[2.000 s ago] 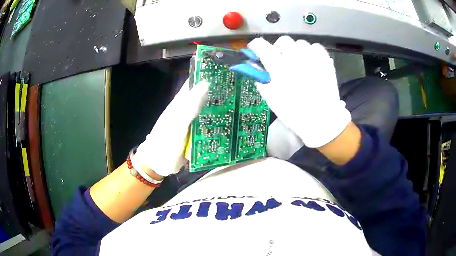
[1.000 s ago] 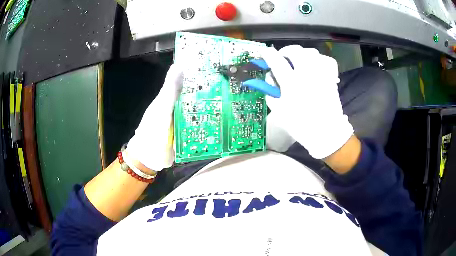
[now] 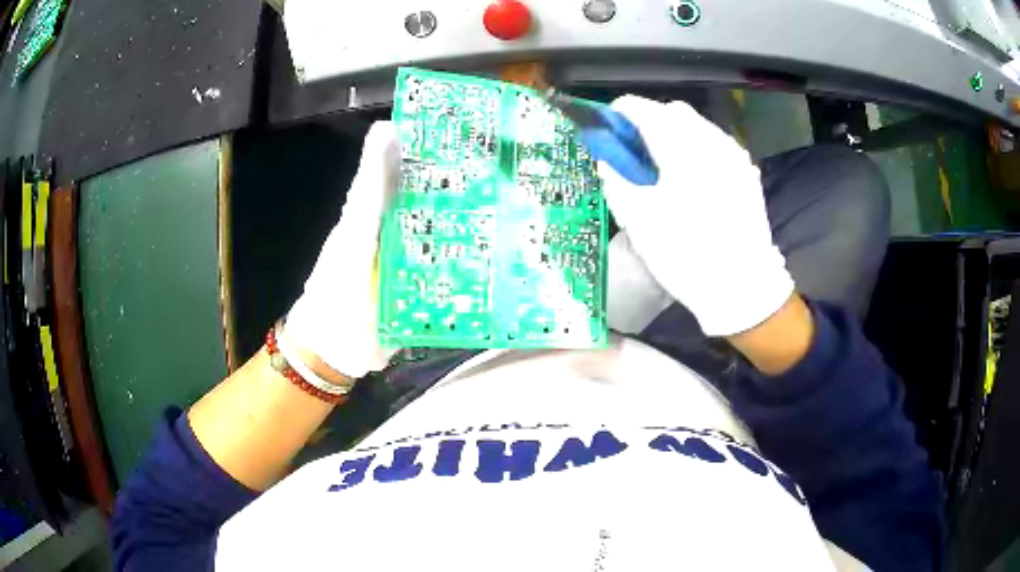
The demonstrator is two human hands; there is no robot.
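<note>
A green circuit board panel with silvery solder dots and a central dividing strip is held over my lap, solder side up. My left hand, in a white glove, grips its left edge; the fingers under it are hidden. My right hand, also in a white glove, holds diagonal cutters with blue handles. The cutters are blurred. Their dark jaws are at the panel's upper right corner; whether they touch it I cannot tell.
A pale grey machine front with a red round button and a green-ringed button spans the top. A black surface is at the upper left. Black trays are at the right. My knee is below the machine.
The cutters have moved from the middle of the panel to its upper right corner. The panel has tilted, and the glare has shifted to its lower right. Both hands keep their hold.
</note>
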